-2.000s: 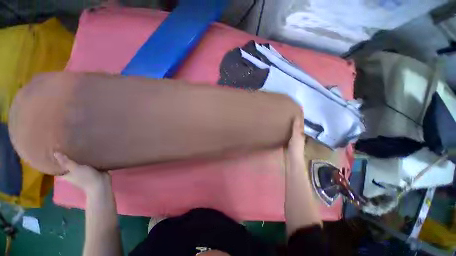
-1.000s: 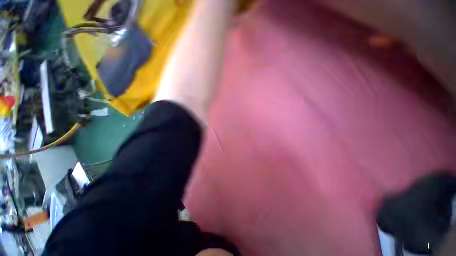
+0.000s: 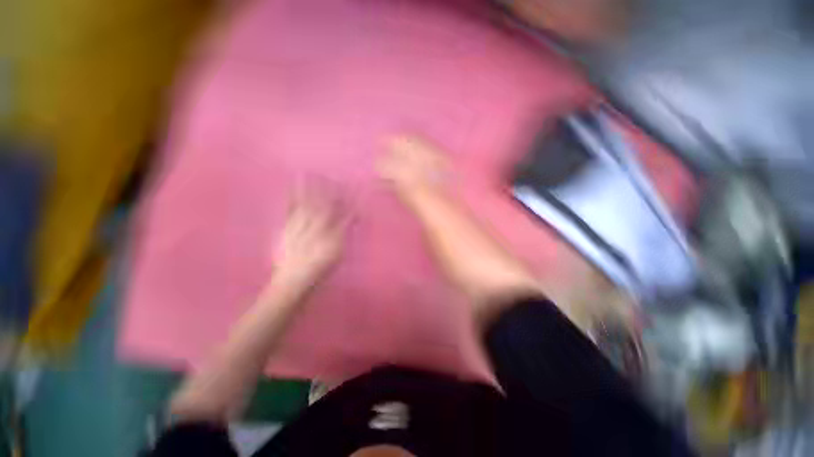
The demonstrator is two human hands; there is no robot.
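The pink cloth of the pressing table (image 3: 205,268) lies in front of me, blurred by motion. My left hand (image 3: 311,234) is over the cloth left of centre, palm down, with fingers apart and nothing seen in it. My right hand (image 3: 412,165) is farther forward and to the right, also over the cloth, with nothing seen in it. Its fingers are smeared by blur. Whether either hand presses on the cloth cannot be told.
White and dark sleeve pieces (image 3: 625,210) lie at the table's right side. A blurred dark and reddish shape, perhaps the iron (image 3: 620,344), is at the right edge below them. Yellow cloth (image 3: 98,116) is at the left, above green floor (image 3: 98,411).
The long brown sleeve board and the blue piece are gone from the table top. Both hands have let go of the board and are now over the pink cloth. The view has swung.
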